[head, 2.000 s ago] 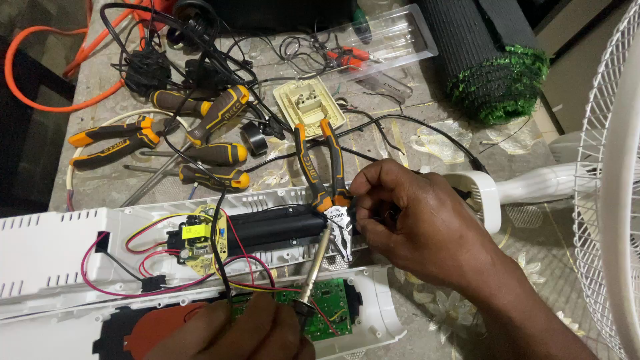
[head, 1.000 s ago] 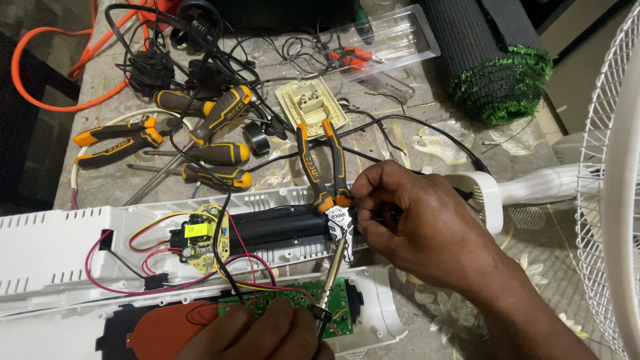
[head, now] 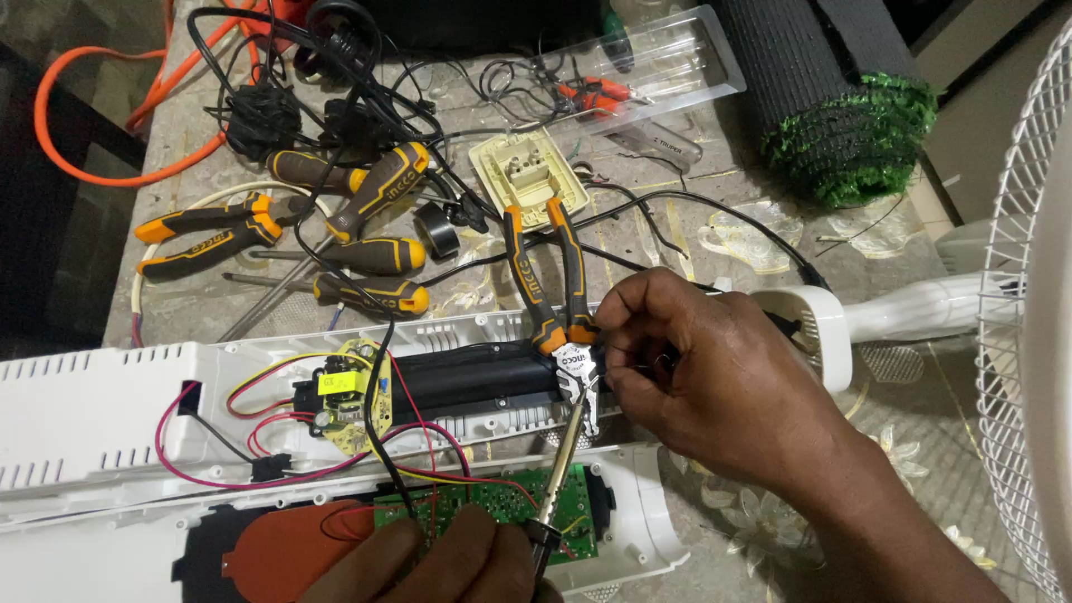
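My left hand (head: pixel 452 561) holds a soldering iron (head: pixel 563 461) by its dark handle, its tip at the jaws of the combination pliers (head: pixel 576 368). Those pliers lie across a black fan housing part (head: pixel 469 373), handles toward the cream socket cover (head: pixel 532 180). Beside the jaws, my right hand (head: pixel 712 368) pinches something thin, perhaps wire or solder; its fingers hide most of it. A yellowish circuit board (head: pixel 356 398) with wires sits in the white plastic casing (head: pixel 92 410). Below it, a green circuit board (head: pixel 494 511) lies in the other casing half, partly behind my left hand.
Several screwdrivers (head: pixel 377 193) and another pair of pliers (head: pixel 209 239) lie at the upper left, near tangled black cables (head: pixel 335 109). Behind are a clear plastic tray (head: pixel 653 67) and a rolled artificial grass mat (head: pixel 825 100). A white fan grille (head: pixel 1017 318) stands at the right.
The soldering iron's tip has moved up to the pliers' jaws, and my left hand has shifted right with it. My right hand stays about where it was.
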